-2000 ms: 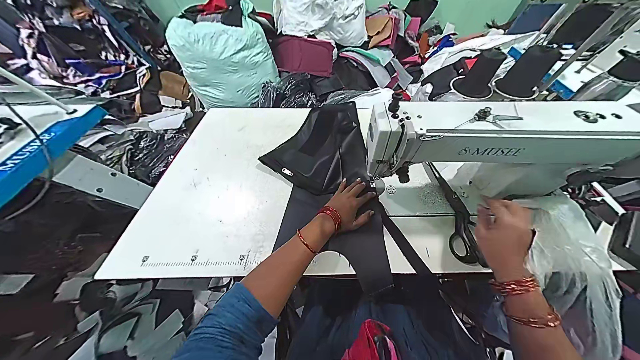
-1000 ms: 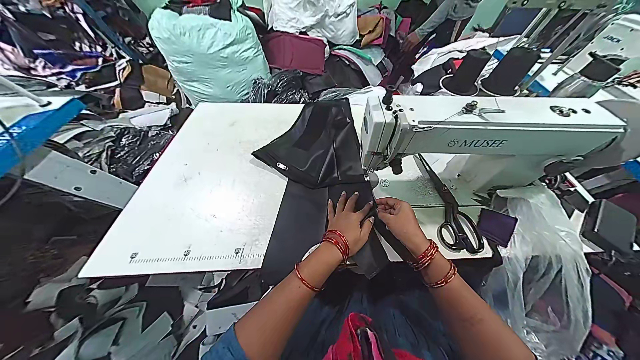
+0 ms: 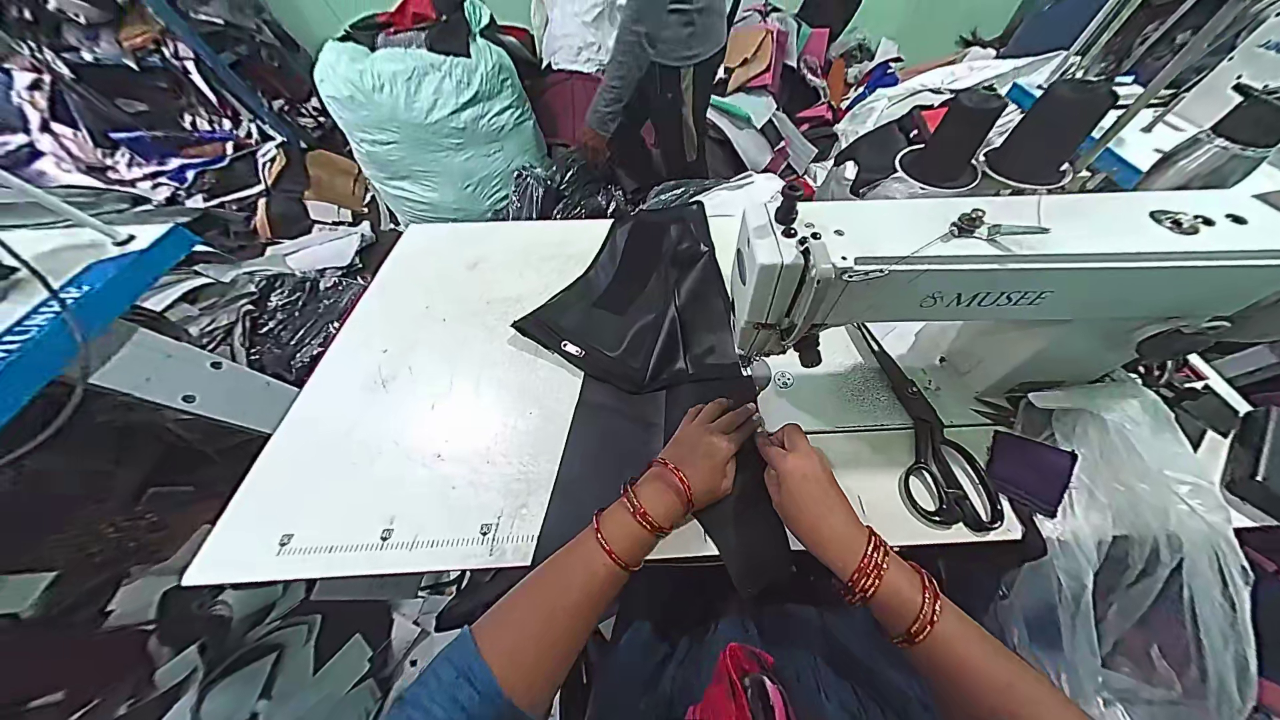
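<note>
Black fabric [image 3: 610, 440] lies across the white sewing table and hangs over its front edge. A shiny black piece with a small white tag [image 3: 640, 300] rests on top, its right edge at the needle area of a white sewing machine [image 3: 1000, 290]. Just in front of the needle, my left hand [image 3: 705, 455] presses on the fabric with its fingers spread forward. My right hand [image 3: 805, 485] pinches the fabric's right edge between thumb and finger, close beside the left fingertips. Black-handled scissors [image 3: 935, 450] lie right of my right hand, next to a dark purple swatch [image 3: 1031, 472].
A clear plastic bag [image 3: 1130, 540] hangs at the table's right end. Black thread cones [image 3: 1050, 130] stand behind the machine. Beyond the table [image 3: 400, 400] are a pale green sack [image 3: 430, 130], fabric piles and a standing person [image 3: 665, 80]. Scraps lie on the floor at left.
My right hand, near the scissors two seconds ago, has moved left to the fabric edge beside my left hand. The purple swatch now shows beside the scissors. A person has come into view behind the table.
</note>
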